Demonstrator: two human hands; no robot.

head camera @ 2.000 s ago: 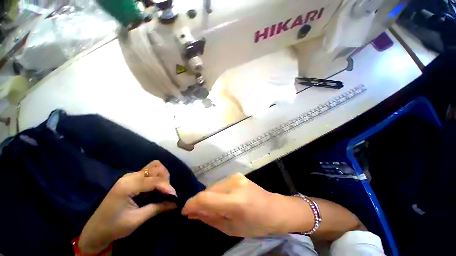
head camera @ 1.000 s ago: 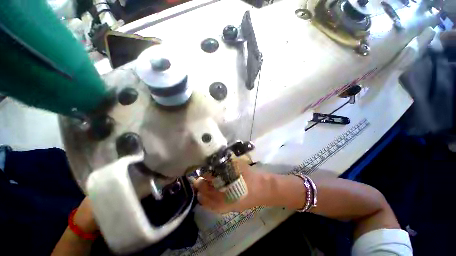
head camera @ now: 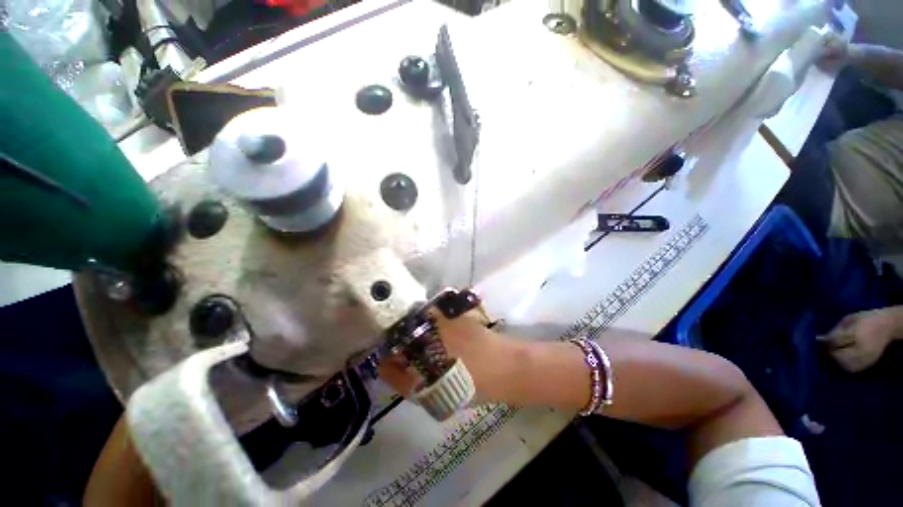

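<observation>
The white sewing machine head (head camera: 307, 317) fills the left and centre, seen from above. My right hand (head camera: 480, 361) reaches under the head from the right, behind the ribbed tension dial (head camera: 446, 391). Its fingertips are hidden, so I cannot tell what they hold. My left hand is hidden behind the head and the white curved lever guard (head camera: 183, 426); only a strip of my left wrist or forearm (head camera: 119, 475) shows at the lower left. The needle area is hidden. Dark cloth (head camera: 35, 366) shows at the left edge.
A green cone-like shape (head camera: 64, 168) stands at the upper left. Black thread snips (head camera: 634, 223) and a printed ruler (head camera: 634, 287) lie on the white table. A blue basket (head camera: 748, 253) is at the right, beside another person's hand (head camera: 861, 339).
My view has swung over the machine head, and my hands have gone from the cloth in front to beneath the head. Another person's hands have come into view at the right.
</observation>
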